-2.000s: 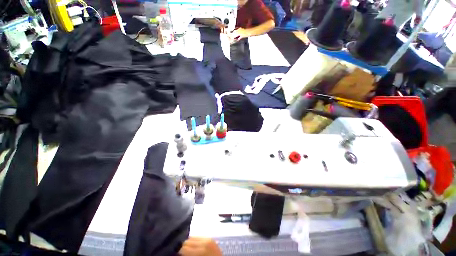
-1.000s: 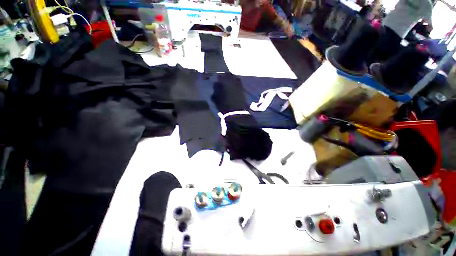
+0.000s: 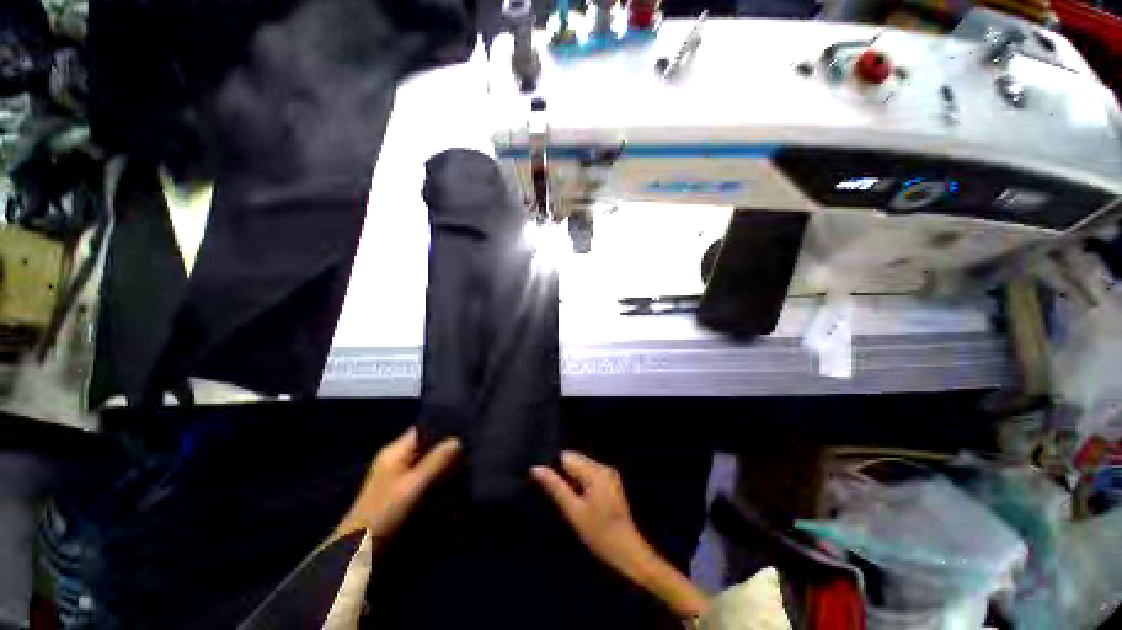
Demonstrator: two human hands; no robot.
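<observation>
A long black fabric panel (image 3: 486, 320) lies front to back over the table, its rounded far end left of the needle area and its near end hanging over the table edge. Its right edge is beside the bright lamp spot at the presser foot (image 3: 541, 234). My left hand (image 3: 400, 482) pinches the panel's left edge at the near end. My right hand (image 3: 591, 495) is at the right edge of the same end, thumb and fingers on the cloth. The white sewing machine (image 3: 714, 123) stands above and to the right.
Heaped black cut pieces (image 3: 295, 148) lie at the left. A black rectangle (image 3: 757, 271), a thin dark tool (image 3: 658, 305) and a white paper tag (image 3: 831, 338) lie below the machine head. A ruler strip (image 3: 689, 367) runs along the near edge. Plastic bags (image 3: 923, 542) are at lower right.
The view has tipped down from the area behind the machine to the lap. Both hands now show at the panel's near end; earlier only one was partly visible, then none.
</observation>
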